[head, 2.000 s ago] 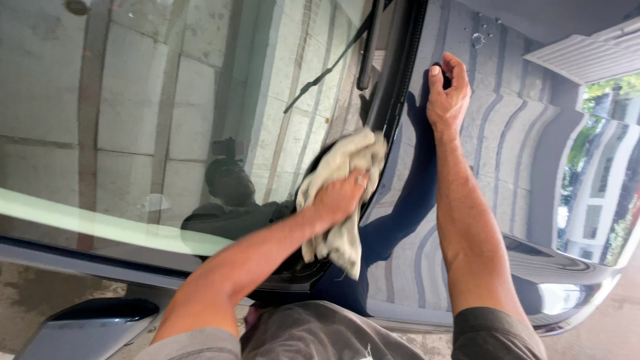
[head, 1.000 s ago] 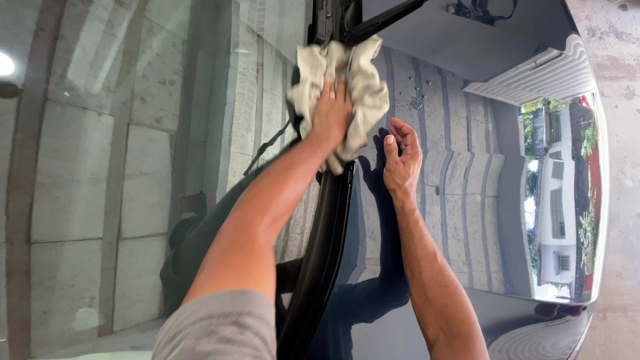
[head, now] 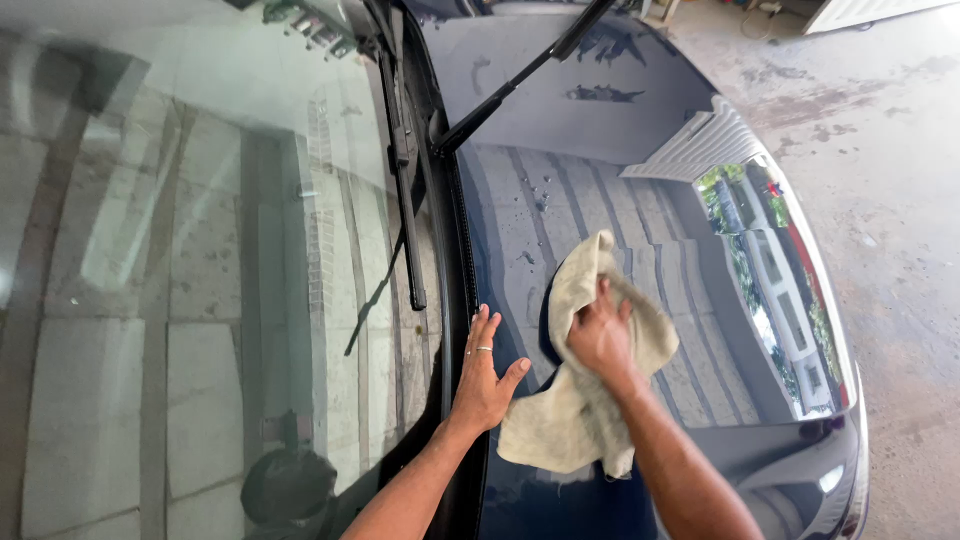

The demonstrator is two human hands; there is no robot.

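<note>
A pale, wrinkled cloth [head: 562, 420] lies on the glossy dark blue car hood [head: 517, 187]. My right hand [head: 604, 334] presses into the cloth, its fingers partly sunk in the folds. To its left, my left hand [head: 484, 375], with a ring on one finger, rests at the hood's rear edge beside the black cowl trim [head: 454, 247]. Its thumb is spread and it holds nothing. Scattered water drops [head: 541, 199] sit on the hood beyond both hands.
The windshield [head: 202, 262] fills the left side, with a wiper blade [head: 409, 225] along its lower edge. A second wiper arm [head: 499, 97] stands raised over the hood. Concrete floor [head: 892, 225] lies beyond the car's front. Reflections cover glass and paint.
The cloth was in my left hand at the windshield's edge; now it is under my right hand on the hood. My left hand has let go of it. The view has shifted.
</note>
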